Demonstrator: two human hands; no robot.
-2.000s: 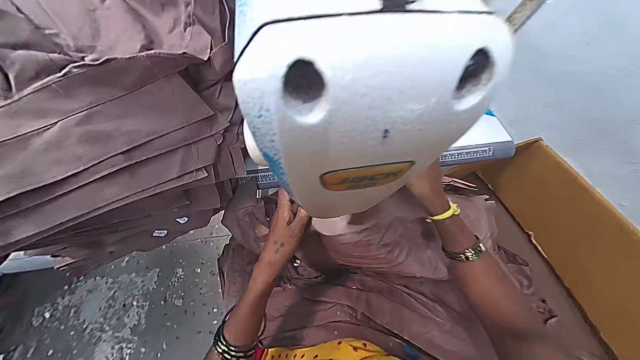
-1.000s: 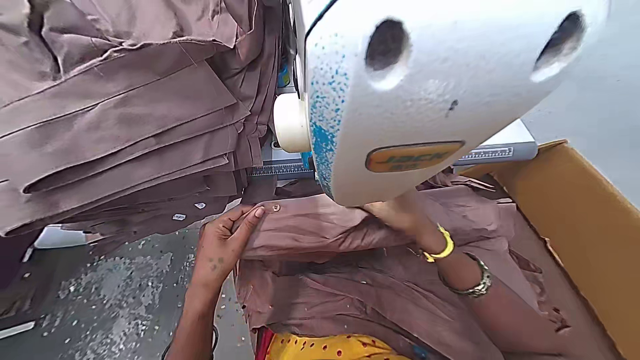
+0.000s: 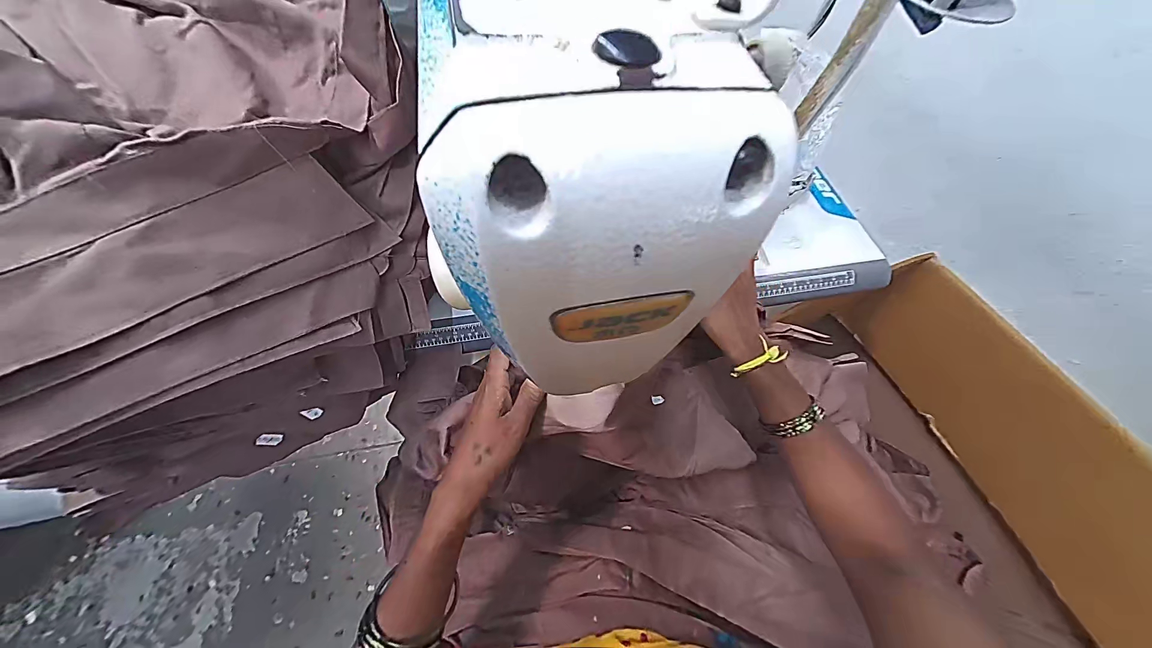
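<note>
The white head of a Jack sewing machine (image 3: 612,243) fills the middle of the view and hides the needle area. Brown fabric (image 3: 630,531) lies over my lap and reaches up under the machine head. My left hand (image 3: 499,418) is at the lower left of the head, on the cloth, with its fingertips partly hidden; whether it grips the cloth I cannot tell. My right hand (image 3: 736,310) reaches behind the head's right side, above the cloth, and its fingers are hidden.
A tall stack of brown cut fabric pieces (image 3: 180,243) stands at the left. Along the right runs a cardboard box wall (image 3: 1017,396). The machine bed (image 3: 828,256) with a ruler strip shows behind my right hand. A speckled grey floor (image 3: 171,567) lies at the lower left.
My left hand, which pinched the fabric edge left of the machine head a second ago, is now close against the head's lower left. My right hand has moved up behind the head's right side.
</note>
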